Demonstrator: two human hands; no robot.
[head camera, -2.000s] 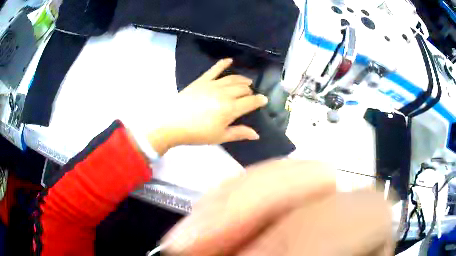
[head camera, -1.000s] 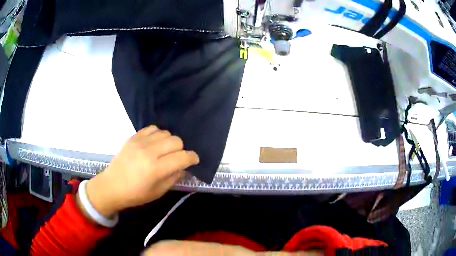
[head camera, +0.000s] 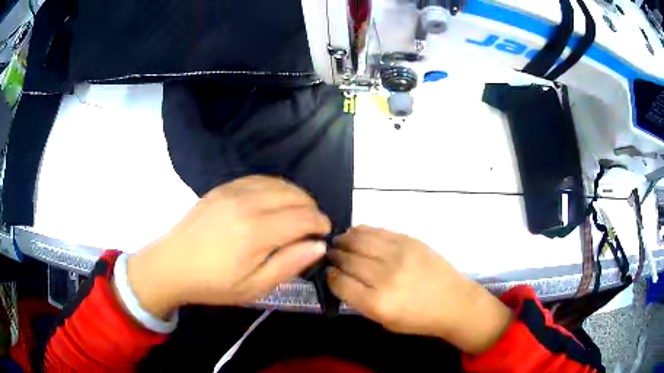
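A dark garment panel (head camera: 255, 135) lies left of the needle, its far end at the presser foot (head camera: 349, 91) and its near end at the table's front edge. My left hand (head camera: 233, 244) pinches the near end between thumb and fingers. My right hand (head camera: 408, 284) pinches the same end from the right, fingertips touching the left ones. A narrow bit of dark cloth hangs below the fingers. A larger black garment piece (head camera: 189, 36) with a pale stitched line lies behind. The fingers hide the gripped edge.
The white sewing machine head (head camera: 473, 65) stands at the back right, with black straps (head camera: 564, 44) round it. A black pouch (head camera: 546, 156) lies at the right. A measuring tape (head camera: 284, 295) runs along the front edge. A white cord (head camera: 244, 341) hangs at the lap.
My left hand moved back from the machine to the panel's near end. My right hand came up from the lap and took hold there too. The view turned and now centres on the panel.
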